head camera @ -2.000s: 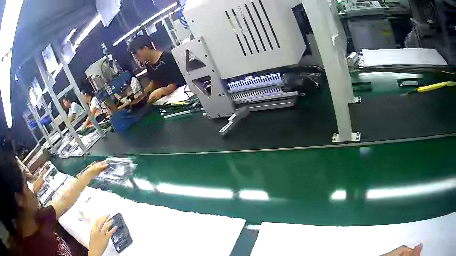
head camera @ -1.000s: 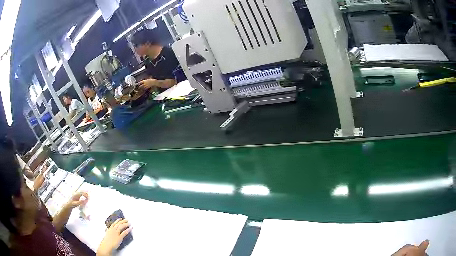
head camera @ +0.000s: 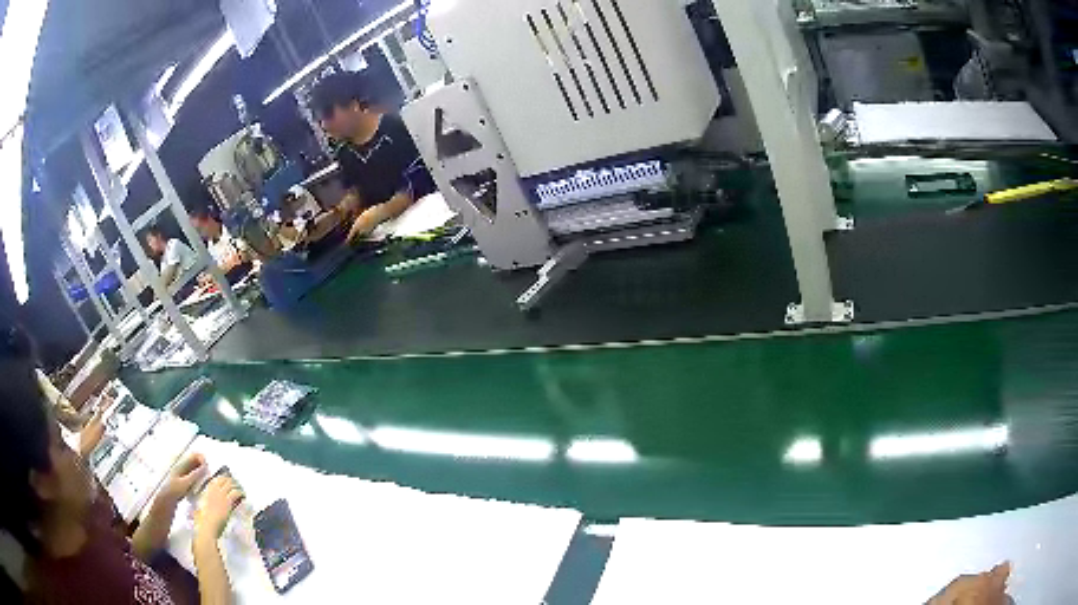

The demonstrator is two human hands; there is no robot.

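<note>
My left hand (head camera: 972, 587) shows small at the bottom right, cut off by the lower edge, over the white mat (head camera: 733, 567). Its fingertips point right. I cannot tell whether it holds anything. My right hand is out of the picture. On the left part of the white sheets, a dark phone-shaped part (head camera: 281, 546) lies flat beside another worker. Glossy silvery bagged parts (head camera: 280, 404) lie on the green belt at the left.
A worker in dark red (head camera: 89, 538) sits at the left, both hands over the sheet. The green conveyor belt (head camera: 709, 402) runs across. Behind it stand a grey-white machine (head camera: 579, 83), a metal post (head camera: 794, 177), a yellow-handled tool (head camera: 1031, 189) and another worker (head camera: 372, 154).
The other worker's hand has left the dark part, and both their hands are now together further left. The bagged parts have shifted slightly left. My left hand has barely moved.
</note>
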